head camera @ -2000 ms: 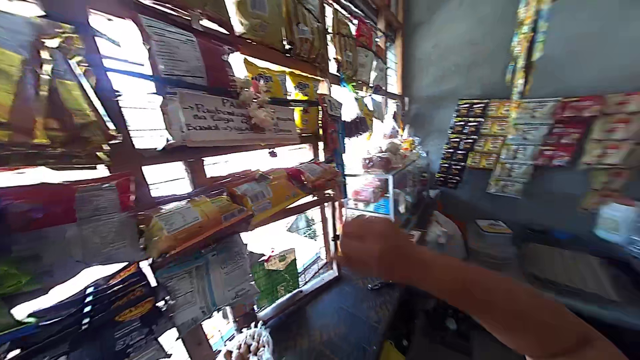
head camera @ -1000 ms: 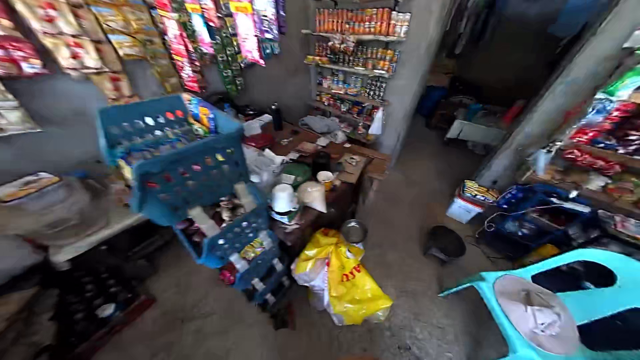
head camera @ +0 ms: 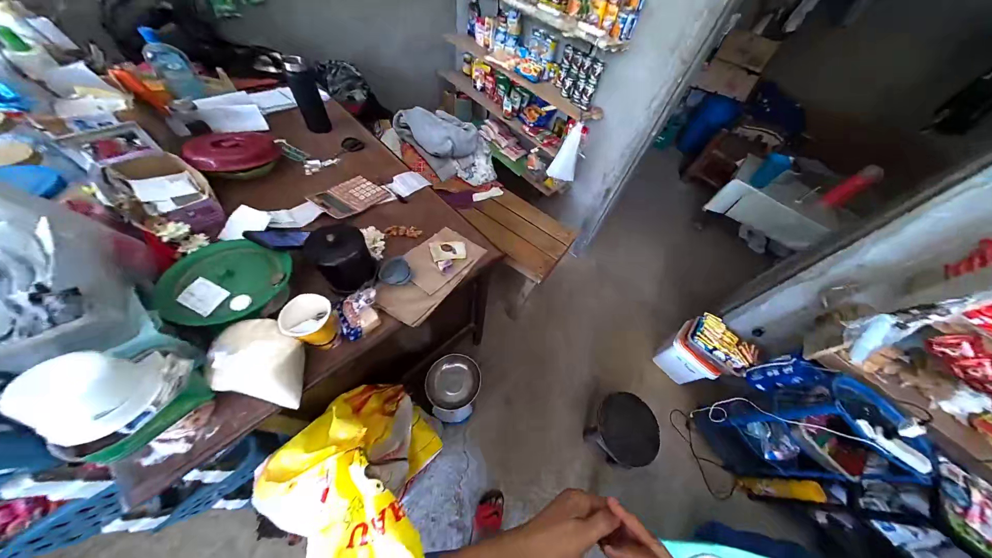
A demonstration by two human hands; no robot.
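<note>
At the bottom centre of the head view my left hand [head camera: 570, 521] and my right hand [head camera: 632, 533] meet, their fingers touching. Nothing can be made out between them, though the lower part of the right hand is cut off by the frame. A yellow plastic sack [head camera: 341, 480] lies to their left. Beyond the hands a black round stool [head camera: 628, 430] stands on the concrete floor, and a kitchen scale with a metal pan [head camera: 453, 381] is beside the table. A sandaled foot [head camera: 488, 513] shows just left of the hands.
A cluttered wooden table [head camera: 372, 167] fills the left, with a calculator [head camera: 353, 195] and green lid [head camera: 225, 283] on it. Behind it are a wooden bench [head camera: 515, 232] and shelves of cans. Blue crates [head camera: 806, 426], a cable and a white tub [head camera: 686, 356] stand right. A doorway opens beyond.
The view has turned far away from the hanging packets and window. An outstretched arm with a closed hand showed two seconds ago; now both hands are together low in view.
</note>
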